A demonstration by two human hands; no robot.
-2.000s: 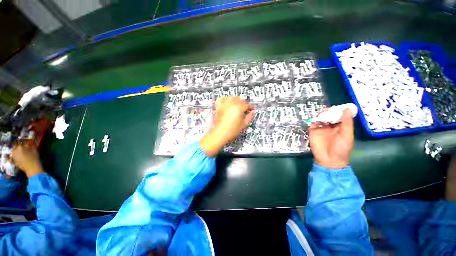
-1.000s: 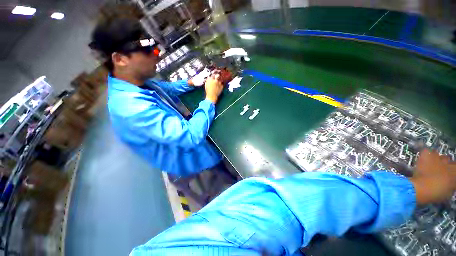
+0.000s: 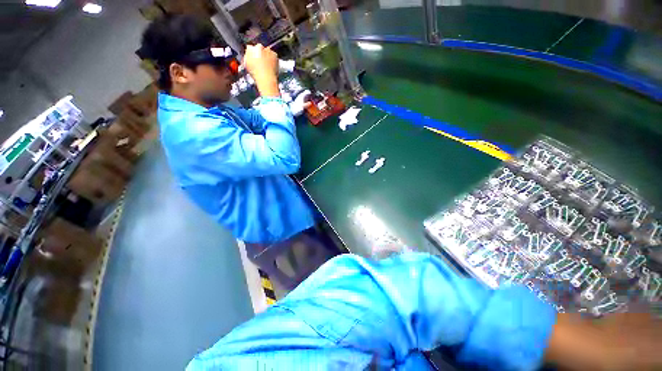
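Note:
The blister tray [image 3: 501,239], a clear sheet with rows of pockets filled with white sub-assemblies, lies on the dark green bench at the right. My left hand [image 3: 617,342] is at the lower right edge, blurred and cut off by the frame, beside the tray's near side; its fingers do not show. My blue sleeve crosses the lower middle. My right hand is not in view. Two small white housings [image 3: 376,164] lie on the bench left of the tray.
A neighbour in a blue smock [image 3: 232,167] sits at the left, one hand raised near the face, the other gloved by a red-brown fixture [image 3: 324,109]. A crumpled white scrap [image 3: 349,118] lies beside it. Blue and yellow tape [image 3: 479,145] crosses the bench.
The view has swung left, so the blue bins and my right hand with the bottle have left the picture. My left hand has moved lower right. The neighbour's hand has risen from the fixture.

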